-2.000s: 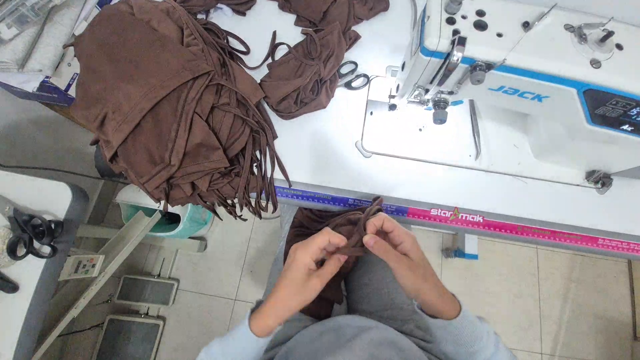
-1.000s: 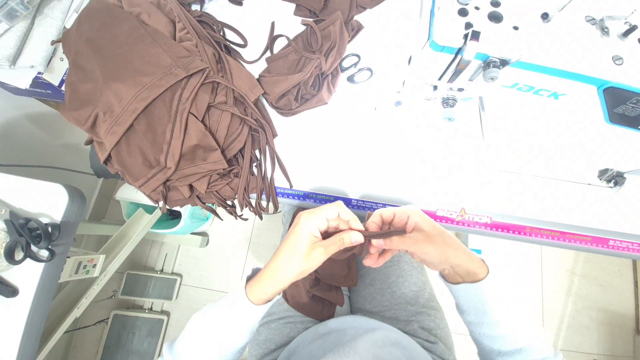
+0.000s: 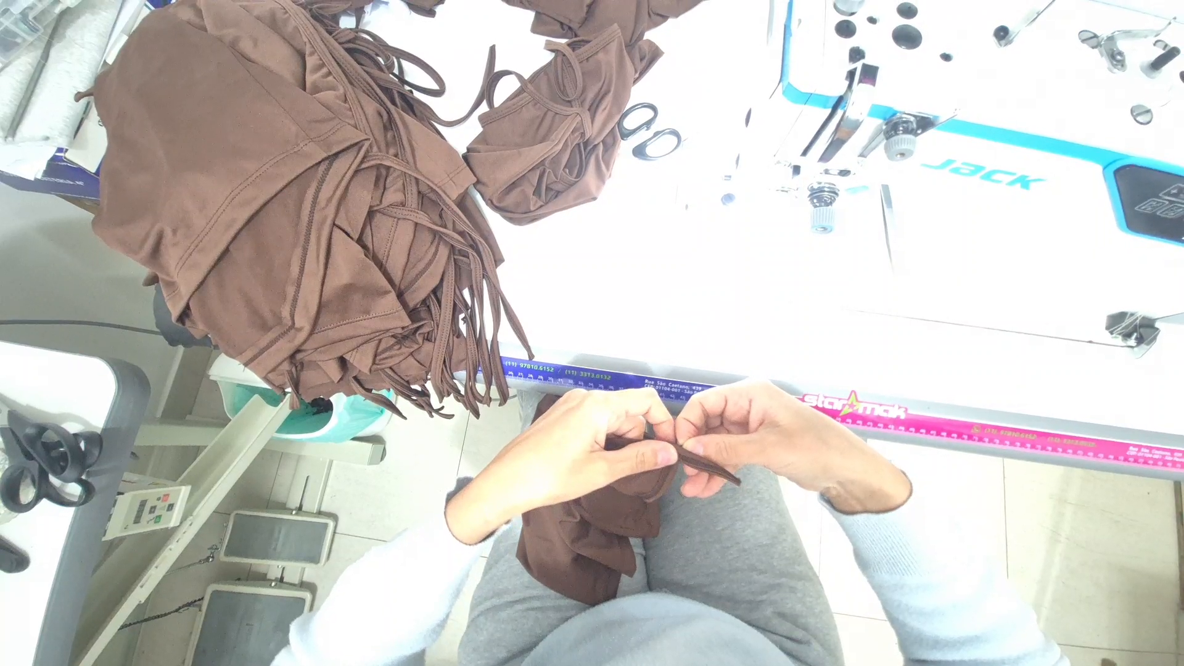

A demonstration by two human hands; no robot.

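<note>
My left hand (image 3: pixel 592 453) and my right hand (image 3: pixel 763 439) meet above my lap, thumbs and fingertips pinching a narrow brown fabric strap (image 3: pixel 710 462). Its free end sticks out past the right fingertips. The strap's garment, a piece of brown stretch fabric (image 3: pixel 578 546), hangs below my left hand over my grey trousers. Part of the strap is hidden behind my fingers. At the upper left, a large pile of brown garments (image 3: pixel 268 185) with many dangling straps lies on the table's edge. Another brown garment (image 3: pixel 555 129) lies beside it.
A Jack sewing machine (image 3: pixel 999 176) stands at the right of the white table. Black-handled scissors (image 3: pixel 650 131) lie near the smaller garment. A printed measuring tape (image 3: pixel 962 430) runs along the table edge. More scissors (image 3: pixel 46 462) rest on a side table, and a teal-lined bin (image 3: pixel 342 416) stands below the pile.
The brown strap's free end now points down to the right, where it pointed level one second ago. Both hands stay close together over the lap. The picture has become brighter since two seconds ago.
</note>
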